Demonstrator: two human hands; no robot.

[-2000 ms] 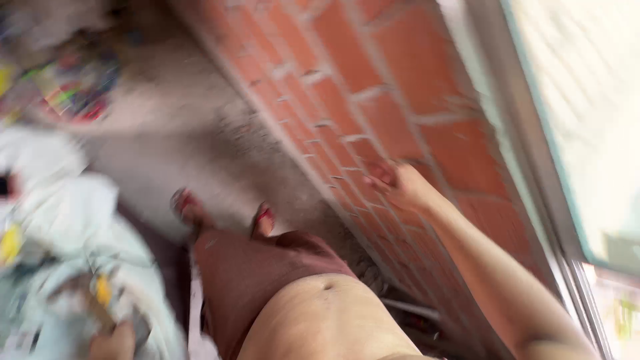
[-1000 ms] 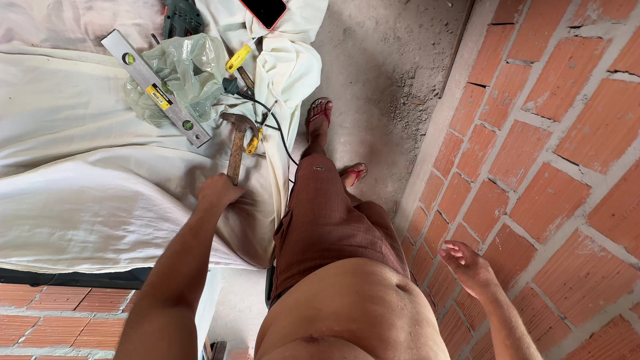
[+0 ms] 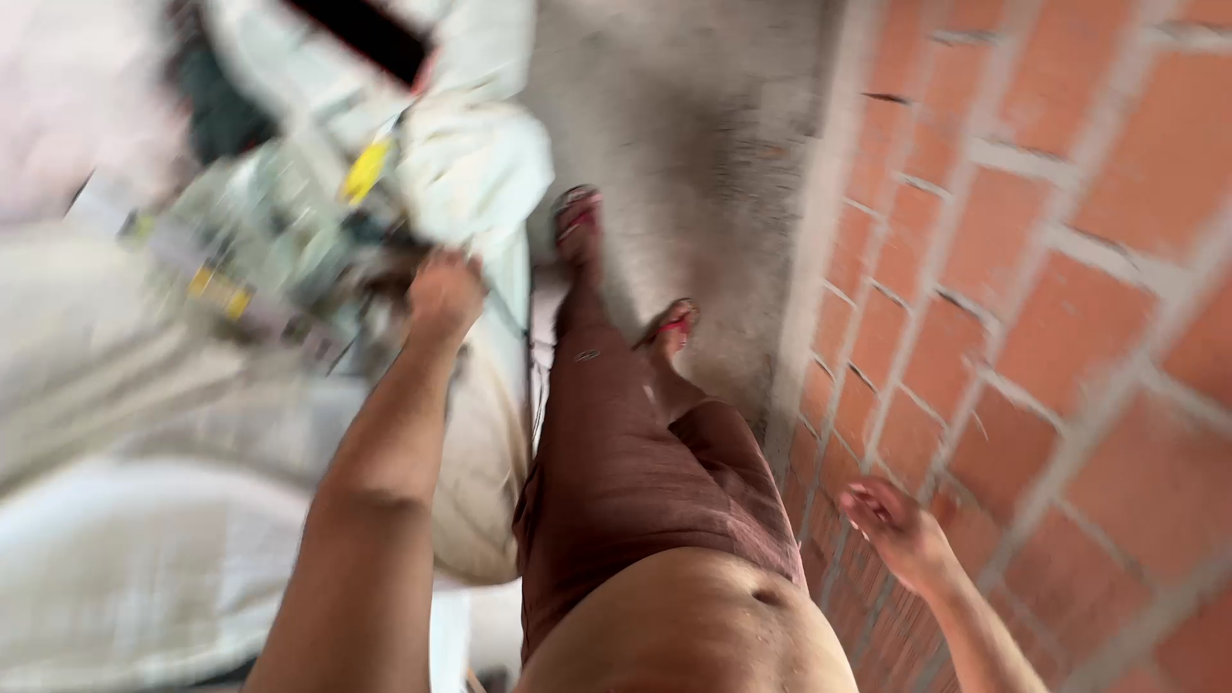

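My left hand (image 3: pixel 448 289) is over the tools on a cloth-covered surface, with a blurred brown and dark shape touching or close to its fingers; its grip is not clear. Above it lies a yellow tool handle (image 3: pixel 366 173). To its left, a spirit level (image 3: pixel 221 294) with a yellow label lies against a crumpled clear plastic bag (image 3: pixel 274 221). My right hand (image 3: pixel 890 534) hangs beside the brick wall, fingers loosely curled, with nothing seen in it.
White cloth (image 3: pixel 476 168) covers the surface at the left. A dark phone (image 3: pixel 371 38) and a dark tool (image 3: pixel 221 106) lie at its far part. The hollow-brick wall (image 3: pixel 1011 414) rises on the right, beside the concrete floor (image 3: pixel 664 125). My feet wear red flip-flops.
A second ago my left hand held the wooden handle of a hammer; it is now further forward, among the tools. My right hand stays by the wall. The picture has blurred.
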